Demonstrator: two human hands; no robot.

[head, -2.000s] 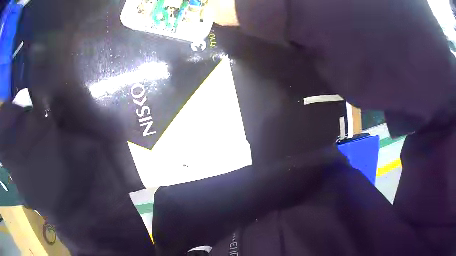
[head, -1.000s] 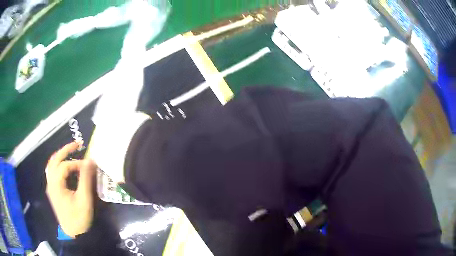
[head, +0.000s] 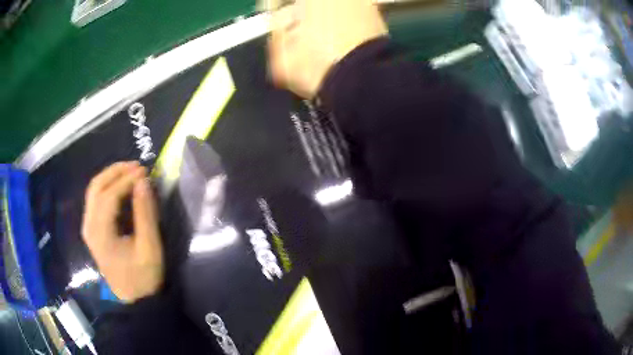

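Note:
The glossy black work mat [head: 257, 159] with NISKO lettering and yellow-edged shapes fills the middle. My left hand [head: 125, 232] hovers over its left side, fingers and thumb curled with a gap between them, nothing visible in it. A blue band is at its wrist. My right hand [head: 323, 48] is blurred at the top edge, by the pale belt edge; its fingertips are partly cut off and I cannot tell whether it holds anything. A grey-purple patch on the mat could be print or reflection. No open unit shows on the mat.
Green belt [head: 173, 31] beyond its pale edge, with part of a white-rimmed item [head: 97, 8] on it. Blue bin [head: 24, 236] at left, white block [head: 75, 322] below it. White units in clear bags [head: 562, 83] at upper right. Cream strip [head: 456, 55] on the bench.
The white unit with the green board, earlier beside my right wrist on the mat, no longer shows. My right hand has moved up to the belt edge. The view has shifted.

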